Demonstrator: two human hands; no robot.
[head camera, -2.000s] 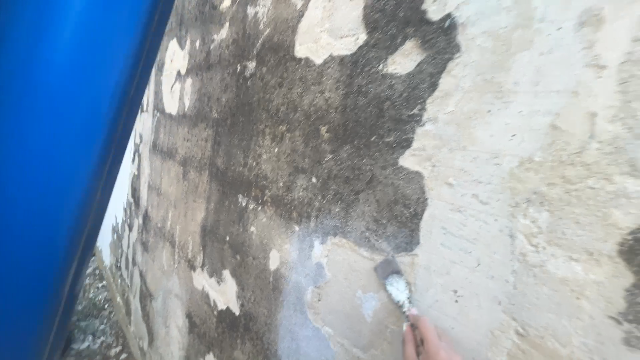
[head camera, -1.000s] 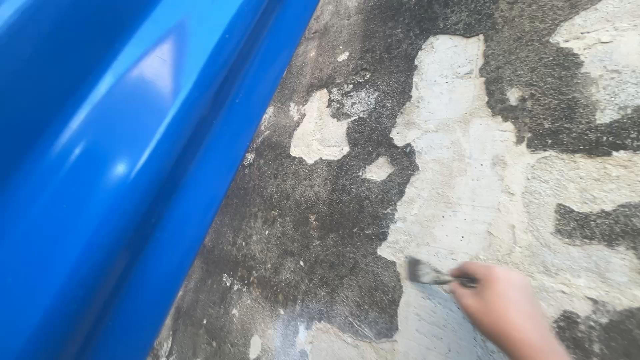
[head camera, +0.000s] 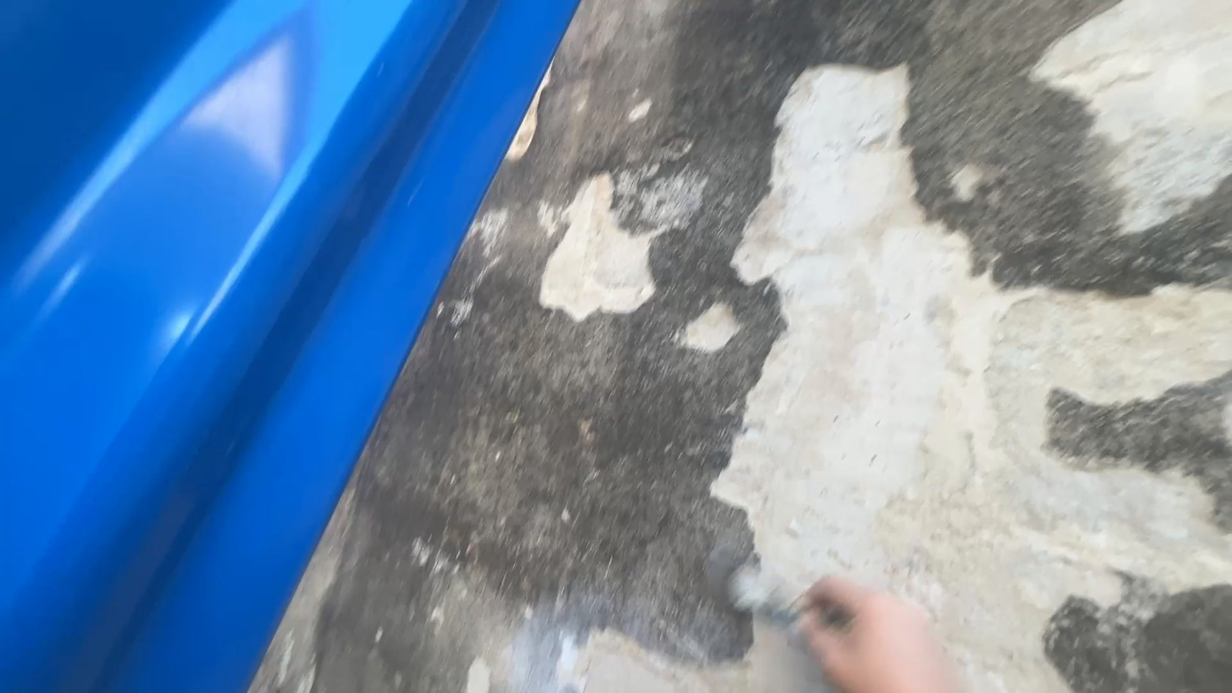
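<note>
My right hand is low in the view, right of centre, closed around the dark handle of a paintbrush or scraper whose head is blurred; which of the two I cannot tell. Its pale-smeared head lies over the edge between the dark, weathered coating and a long bare patch of pale plaster on the wall. Whether the tip touches the wall is not clear. Smaller pale patches show higher up to the left. My left hand is out of view.
A glossy blue corrugated metal sheet slants across the left side and covers that part of the wall. More pale patches lie at the upper right, and a whitish smear shows at the bottom.
The view has shifted a lot, with more of the blue sheet in it. Since one second ago my right hand and the tool have moved down along the edge of the pale patch.
</note>
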